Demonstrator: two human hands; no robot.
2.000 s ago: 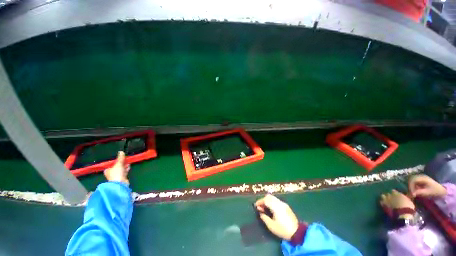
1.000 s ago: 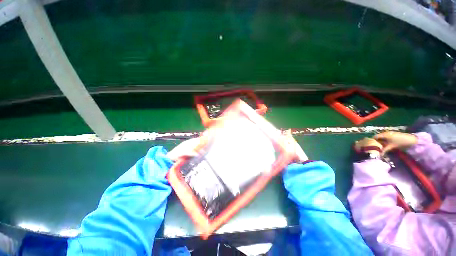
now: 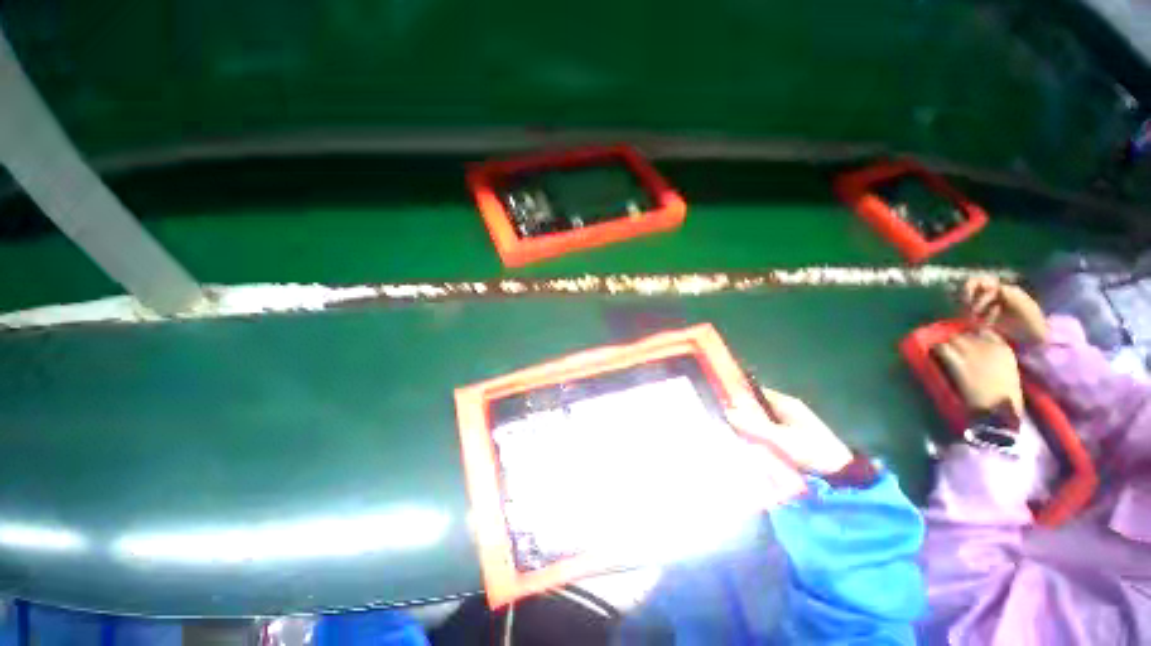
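A red-orange frame [image 3: 477, 442] lies on the dark green bench at its front edge, turned slightly. The tablet [image 3: 606, 467] inside it glares white over most of its face, with a dark strip along the top and left. My right hand [image 3: 795, 433] is at the frame's right rim, fingers over the rim. A thin dark tool seems to be at its fingertips, but it is too blurred to tell. My left hand is not in view; only a bit of blue sleeve shows at the bottom edge.
Two more red-orange frames with open tablets lie on the green conveyor, one ahead [image 3: 581, 202] and one further right [image 3: 915, 208]. A worn white strip [image 3: 631, 284] divides bench from conveyor. A pale post [image 3: 88, 189] stands left. A person in pink [image 3: 991, 366] works at a frame on the right.
The frame held by both hands above the bench is now down on it and turned straighter. My left hand has left the rim and the picture. My right hand stays at the right side.
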